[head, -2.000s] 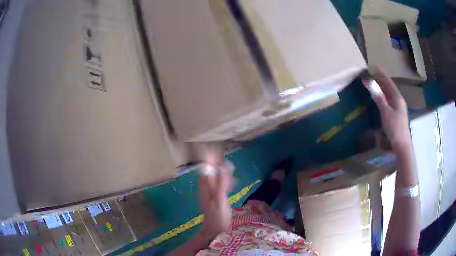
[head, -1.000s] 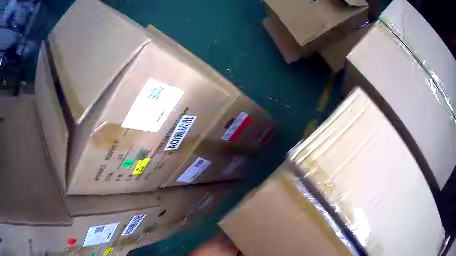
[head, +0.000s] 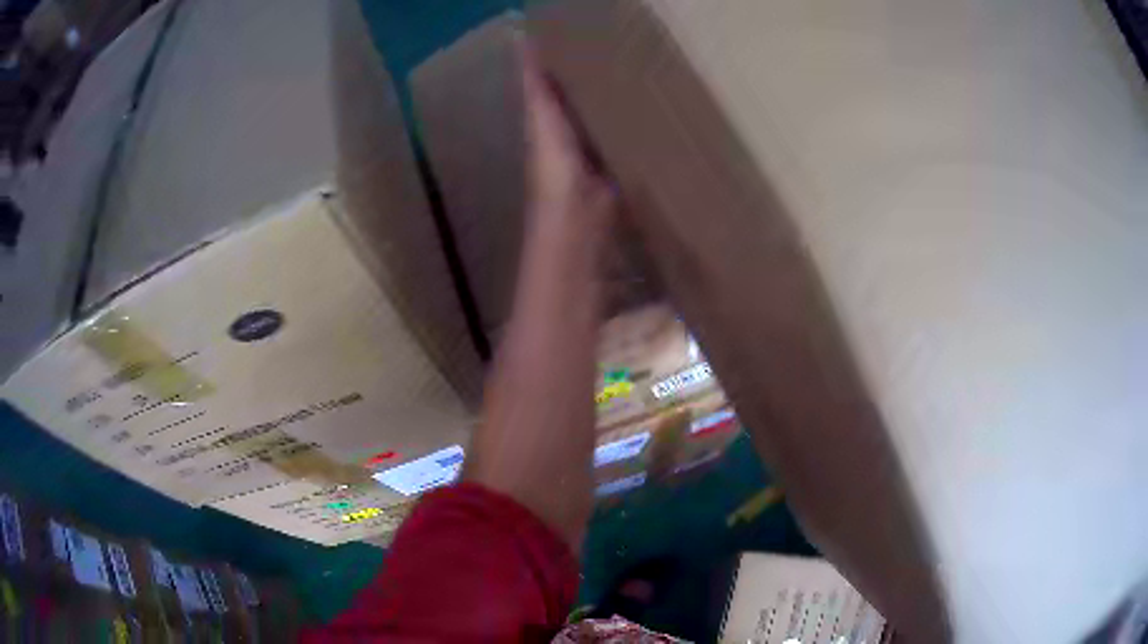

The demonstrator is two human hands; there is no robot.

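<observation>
A large brown carton fills the right side of the view, close to the camera and tilted. My left hand reaches up from a red sleeve and is pressed along the carton's left side, with its fingers near the upper edge. The hand is blurred and its fingertips are partly hidden. My right hand is not in view. The carton's far side and underside cannot be seen.
Another big carton with a dark oval mark and stickers stands at left. A further carton is behind my arm. Labelled cartons sit low left, and a small carton at the bottom. Green floor shows between them.
The view has swung. My left arm, barely visible a second ago, now reaches up against the large carton, which fills the right side. My right hand, seen two seconds ago, is out of view.
</observation>
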